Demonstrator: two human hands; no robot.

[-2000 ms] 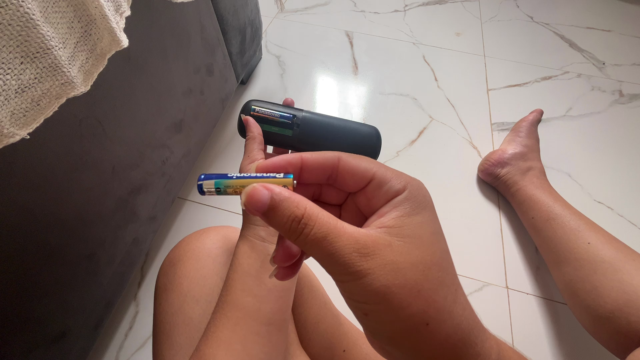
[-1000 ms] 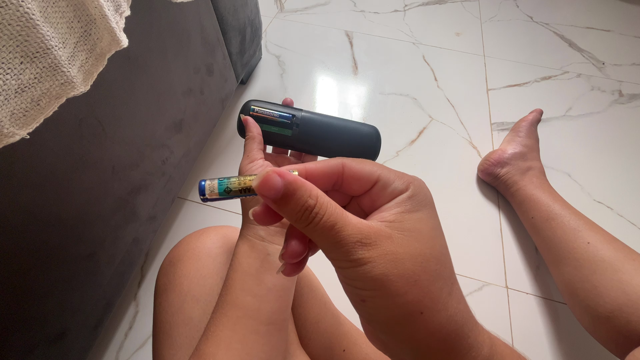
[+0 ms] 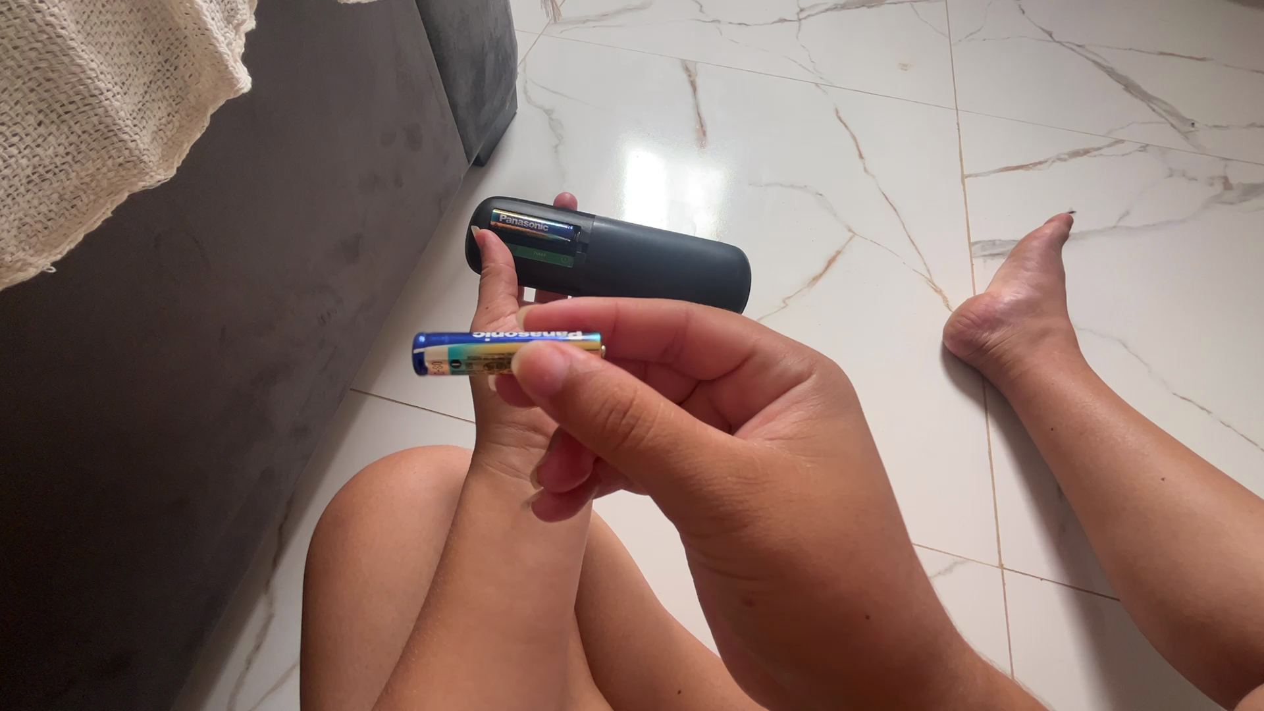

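Observation:
My right hand (image 3: 711,425) pinches a Panasonic cylindrical battery (image 3: 464,354) between thumb and fingertips, lying level, its blue end to the left. Behind and above it, my left hand (image 3: 499,281) holds a dark remote control (image 3: 671,261) from below, with the thumb at its left end. The remote's battery compartment (image 3: 533,253) is uncovered and faces up. One Panasonic battery (image 3: 533,225) lies in the upper slot; the lower slot shows a green surface and no battery. My right hand hides part of my left palm and wrist.
A dark grey upholstered piece of furniture (image 3: 247,326) stands at the left, with a cream woven cloth (image 3: 109,118) over it. Below is a white marble-look tiled floor (image 3: 790,128). My bent legs are at the bottom, and a bare foot (image 3: 1017,286) rests at the right.
The battery in my right fingers has turned about its length: its brand lettering, hidden one second ago, shows along the top edge. My left hand and the remote have stayed in place.

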